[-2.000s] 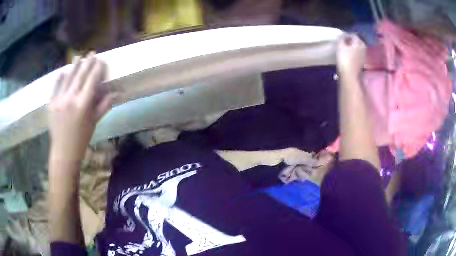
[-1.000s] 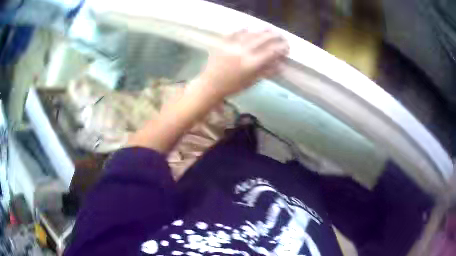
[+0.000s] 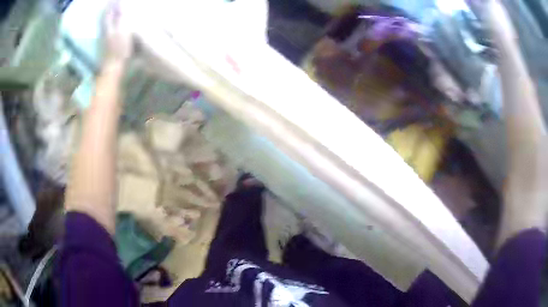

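Note:
The pale garment [image 3: 312, 120] lies stretched along the long narrow pressing board, running from upper left to lower right, washed out white. The board's padded front edge [image 3: 300, 153] shows as a beige band. My left hand [image 3: 117, 27] is at the garment's upper left end, blurred; whether its fingers grip the cloth cannot be told. My right arm reaches up along the right side, beyond the board. My right hand [image 3: 490, 12] is at the top edge, blurred and partly cut off; what it touches cannot be told.
A pale green-white panel [image 3: 282, 174] lies under the board. Crumpled beige cloth [image 3: 168, 174] is heaped at left below it, with green cloth [image 3: 141, 246] at its lower edge. Yellow [image 3: 417, 147] and purple [image 3: 393, 27] items lie behind the board. A white cord [image 3: 37, 273] is at lower left.
The view has turned toward the board's left end. My left hand has moved from mid-board to the upper left end. My right hand has left the board's right tip and is now up beyond it.

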